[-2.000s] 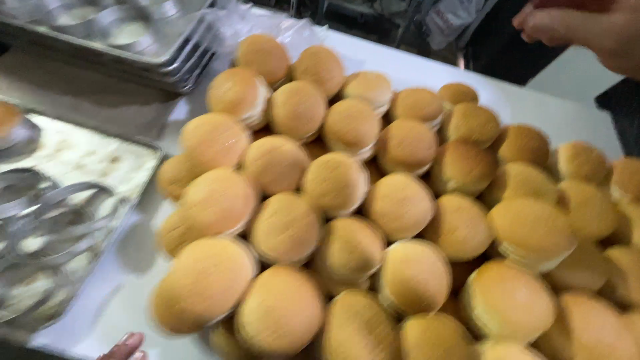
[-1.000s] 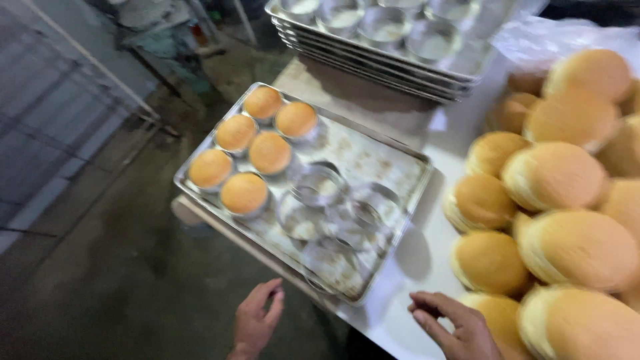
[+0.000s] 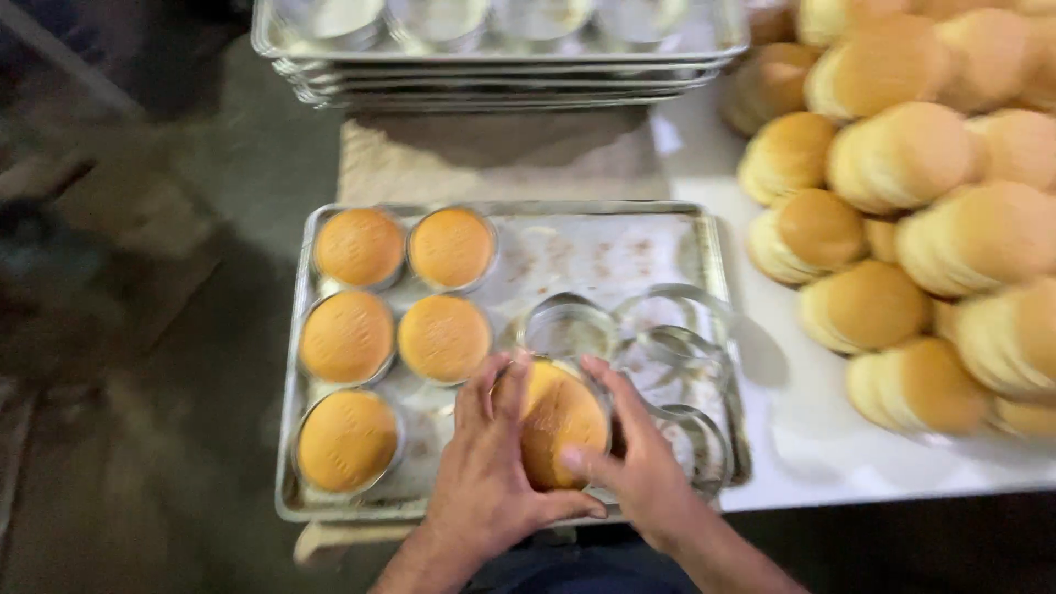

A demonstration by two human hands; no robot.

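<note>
Both hands are around one round golden bread bun (image 3: 563, 425) in a metal ring mould, over the lower middle of a metal baking tray (image 3: 412, 511). My left hand (image 3: 495, 462) grips its left side, the thumb along the near edge. My right hand (image 3: 639, 454) holds the right side, its thumb on the bun's top. Several more buns in ring moulds stand in the tray's left half, one of them a bun (image 3: 445, 338) just left of my hands. Empty metal ring moulds (image 3: 569, 326) lie at the right, some overlapping.
A stack of metal trays (image 3: 511, 58) with ring moulds stands beyond a brown board (image 3: 503, 157). At the right, many loose buns (image 3: 903, 157) are heaped on a white table (image 3: 808, 445). The floor shows at the left.
A second ago both hands were apart and off the tray's near side; now they are around a bun in its mould. That bun has left its place in the near row. The view has turned.
</note>
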